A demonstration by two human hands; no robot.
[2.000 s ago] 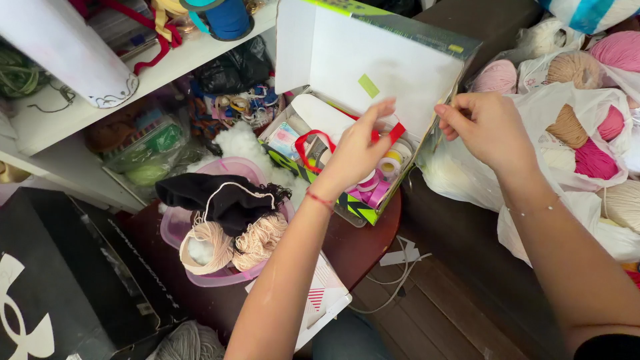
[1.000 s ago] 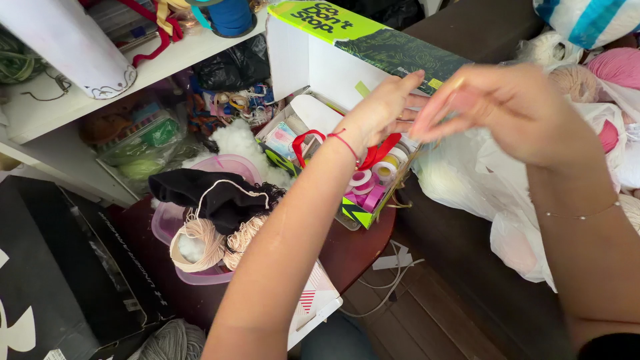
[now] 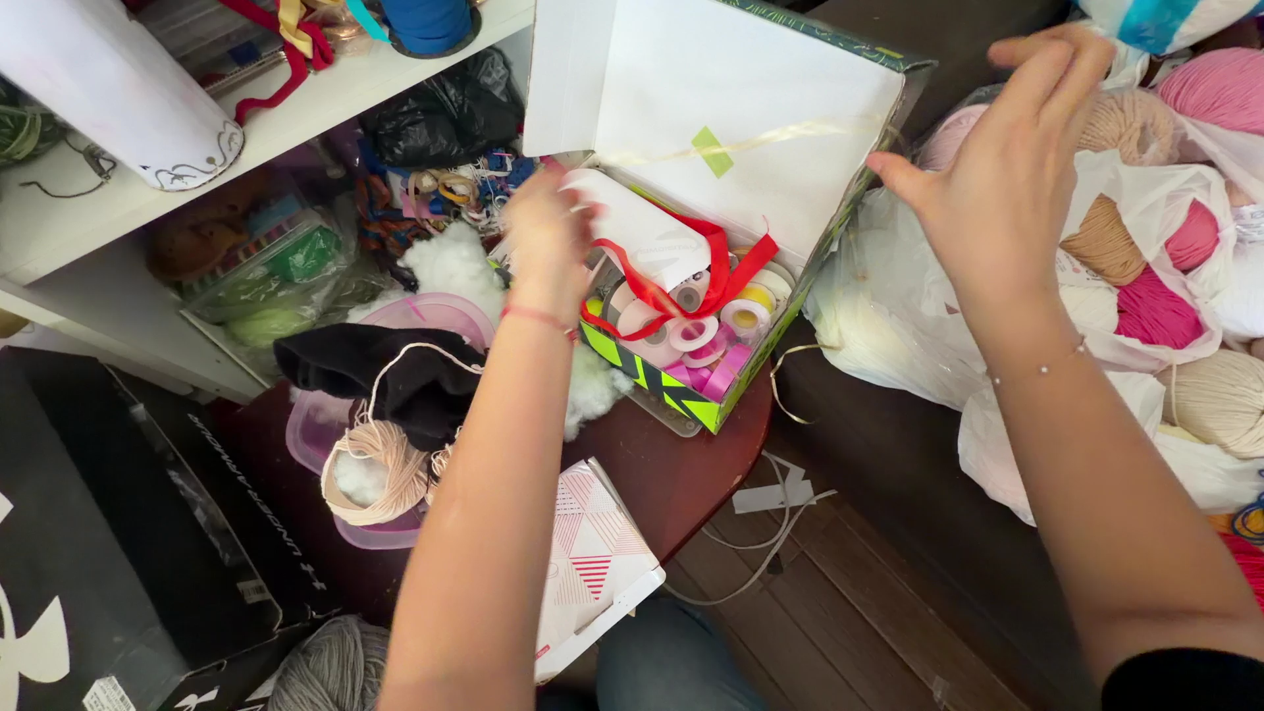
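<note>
A green and black shoe box [image 3: 691,403] with its lid raised holds ribbon spools [image 3: 746,318] and a loose red ribbon [image 3: 755,269]. My left hand [image 3: 550,232], blurred, is over the box's left side beside a white card [image 3: 642,232]; whether its fingers hold anything is unclear. My right hand [image 3: 1007,168] is raised at the lid's right edge, thumb and fingers apart, with nothing seen in it. A thin cream ribbon [image 3: 790,133] stretches across the lid's white inside, blurred, and a thin ribbon [image 3: 780,380] hangs at the box's right side.
Left of the box, a pink plastic basket [image 3: 314,434] holds black fabric [image 3: 395,380] and peach yarn [image 3: 380,464]. A white patterned box [image 3: 597,553] lies on the dark red table [image 3: 681,494]. Bags of yarn [image 3: 1106,257] are at right, a white shelf [image 3: 296,128] and black box [image 3: 128,513] at left.
My left hand has moved left, from over the spools to the box's left side. My right hand has moved right and its fingers have spread. The lid, tipped lower one second ago, stands further back.
</note>
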